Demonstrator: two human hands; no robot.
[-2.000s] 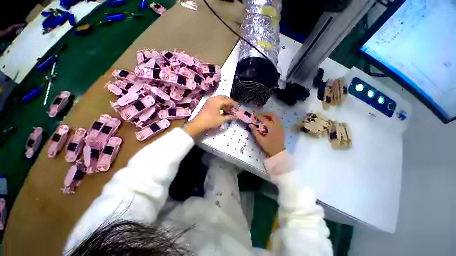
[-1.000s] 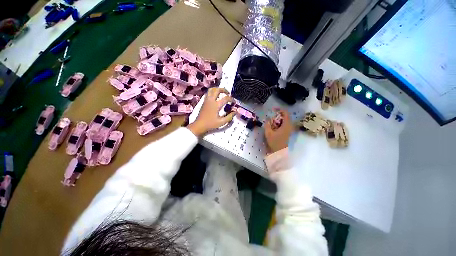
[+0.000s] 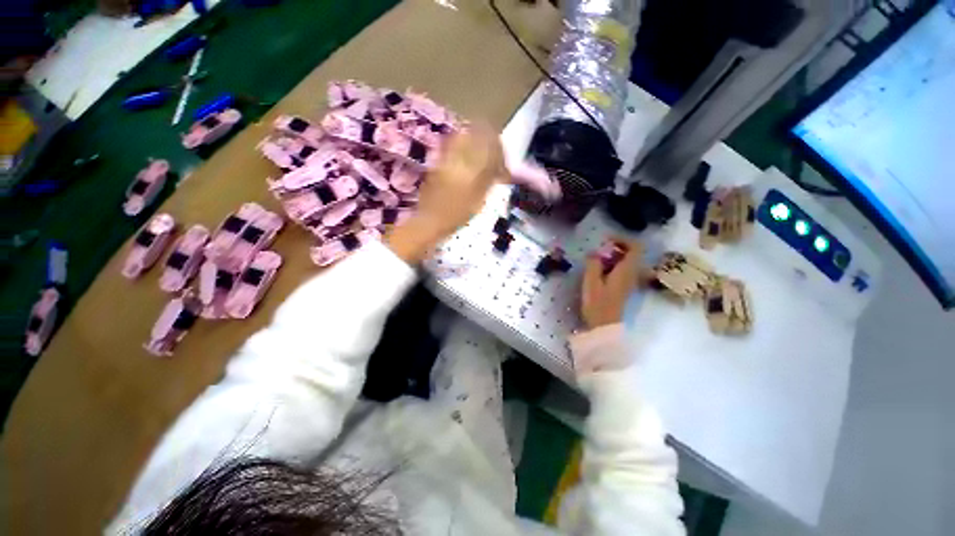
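Observation:
My left hand (image 3: pixel 461 186) is blurred, raised between the pink heap and the nozzle, and holds a blurred pink car-shaped piece (image 3: pixel 535 180) by its end. My right hand (image 3: pixel 609 285) is over the right part of the perforated plate (image 3: pixel 484 274), its fingers closed around a small pink piece (image 3: pixel 611 254), mostly hidden. The two small black fixture blocks (image 3: pixel 554 262) stand on the plate between my hands, with no piece on them. A heap of pink pieces (image 3: pixel 333 180) lies on brown paper at the left.
The black extraction nozzle (image 3: pixel 571 159) and silver hose (image 3: pixel 593 63) stand beyond the fixture. Black clamps (image 3: pixel 641 206), tan pieces (image 3: pixel 679 274) and a control box (image 3: pixel 804 232) are at the right. A grey column (image 3: pixel 712 99) and monitor (image 3: pixel 890 136) stand behind. More pink pieces (image 3: pixel 217 274) lie left.
My left hand has lifted a pink piece off the fixture, up and towards the nozzle. My right hand now holds a small pink piece right of the fixture. The view has shifted.

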